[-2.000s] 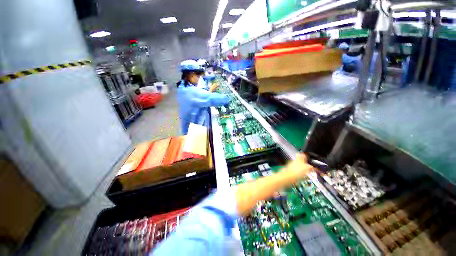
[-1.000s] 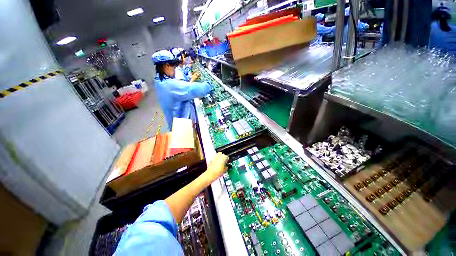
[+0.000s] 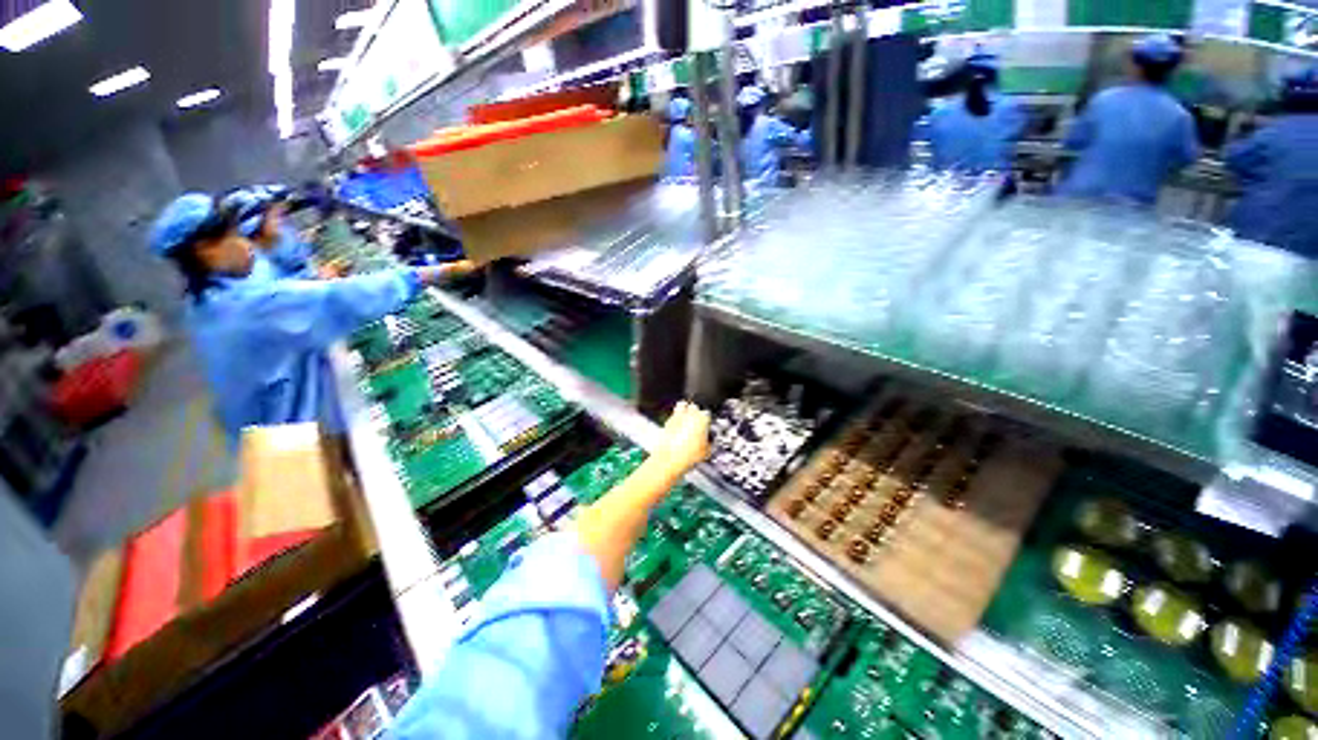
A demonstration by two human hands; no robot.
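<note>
My left hand [image 3: 685,435] is over the far rail of the line, at the near-left edge of a black tray of small silvery parts [image 3: 762,438]. Its fingers look curled together; I cannot tell if they hold anything. My forearm crosses a green circuit board [image 3: 694,590] with grey block components [image 3: 734,646] grouped on it. A second green board [image 3: 470,412] lies farther up the line. My right hand is not in view.
A cardboard sheet of coils [image 3: 925,506] and yellow-topped round parts [image 3: 1165,612] lie at the right. Clear plastic trays [image 3: 1012,289] cover the shelf above. A carton with red dividers [image 3: 217,593] stands at the left. A person [image 3: 282,333] works up the line.
The view has swung right. My left hand has moved from the line's near rail, by the board's corner, across to the silvery parts tray on the far side.
</note>
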